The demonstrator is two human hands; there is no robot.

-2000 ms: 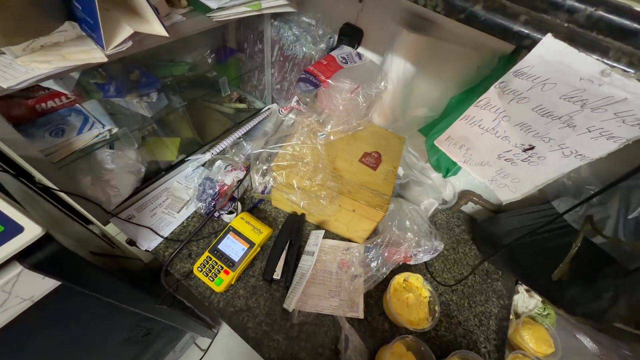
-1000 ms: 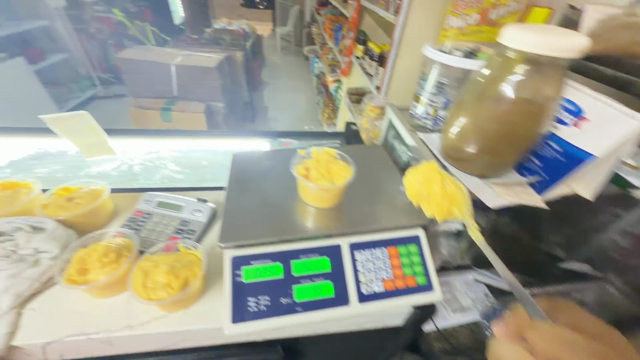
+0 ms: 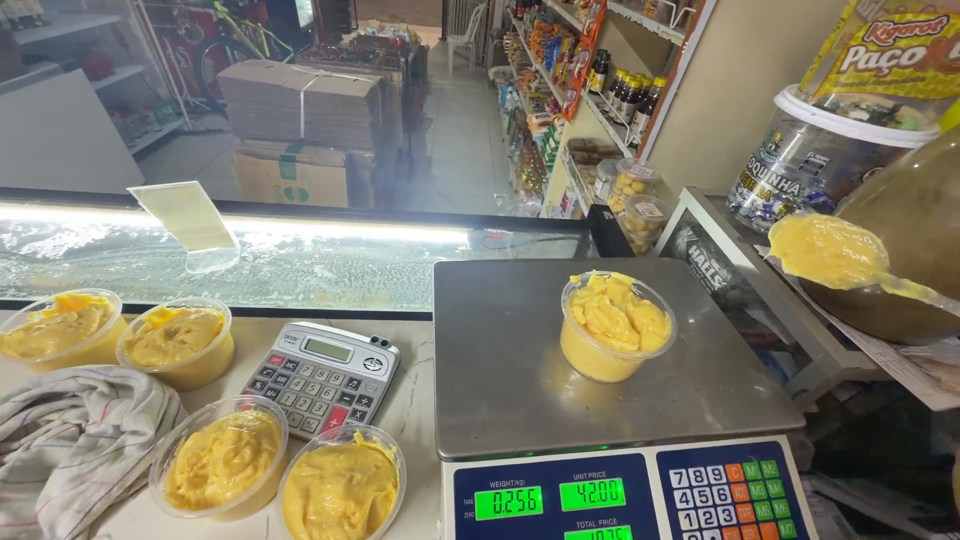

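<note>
A clear plastic cup of yellow creamy spread (image 3: 616,322) stands on the steel platform of a digital scale (image 3: 510,390), its green displays lit. To the right, a spoon heaped with the same yellow spread (image 3: 829,251) hangs in the air, its handle running out of the right edge. Neither of my hands shows; what holds the spoon is hidden beyond the frame. Several more filled cups stand left of the scale, one of them (image 3: 341,484) close to its front left corner. A grey calculator (image 3: 322,379) lies behind the nearer cups.
A crumpled striped cloth (image 3: 75,442) lies at the left. Behind the counter runs a lit glass display case (image 3: 337,262) with a paper tag (image 3: 184,217). A large jar (image 3: 900,225) and a lidded plastic tub (image 3: 825,157) stand at the right, beside and behind the loaded spoon.
The view has swung from a counter with a card terminal to the scale. A hand seen holding the spoon one second ago is out of frame; the spoon still carries spread.
</note>
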